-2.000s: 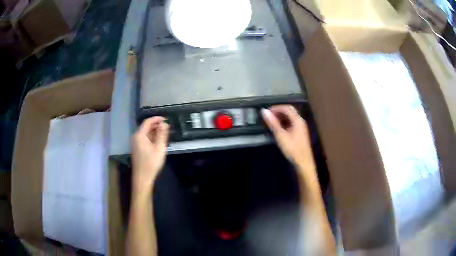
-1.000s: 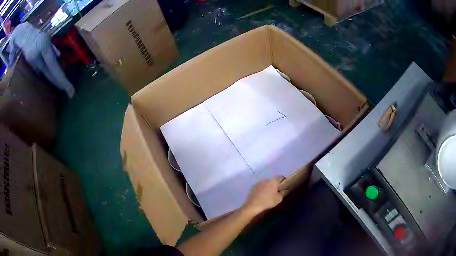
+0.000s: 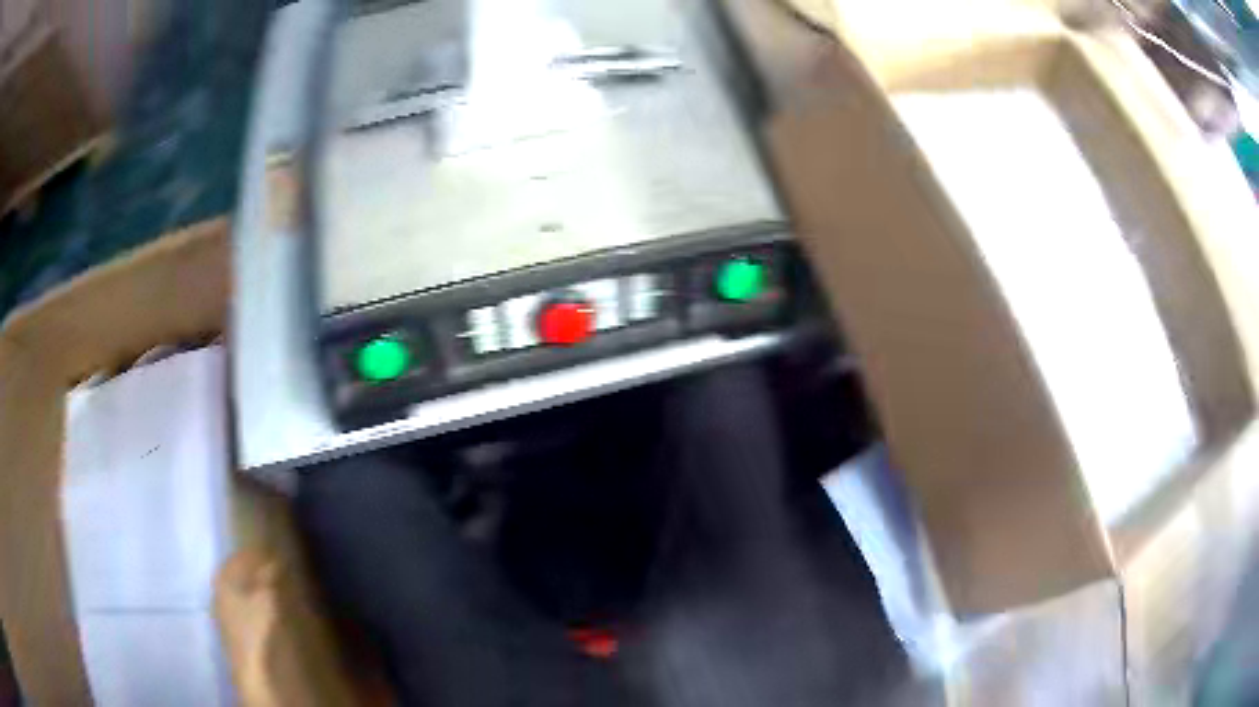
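Note:
The frame is blurred. The grey machine bed [image 3: 552, 228] lies ahead, with a bright white shape [image 3: 532, 62] over the jig area; I cannot tell whether it is a housing or glare. On the black front panel are a left green button [image 3: 383, 359], a red stop button [image 3: 565, 321] and a right green button [image 3: 740, 279], all uncovered. A smeared skin-coloured shape, seemingly my left hand [image 3: 256, 615], is at the left carton's near side; its fingers are unclear. I cannot make out my right hand.
The left open carton [image 3: 35, 345] holds a white divider sheet [image 3: 145, 497]. The right open carton [image 3: 911, 318] holds a bright whitish mass [image 3: 1056, 263]. A bluish-white sheet-like surface [image 3: 877, 546] shows beside the right carton. My dark-clothed legs are below the panel.
The view has swung back from the left carton to the machine. Compared with two seconds ago, both hands have left the green buttons, and the round white housing outline no longer shows clearly.

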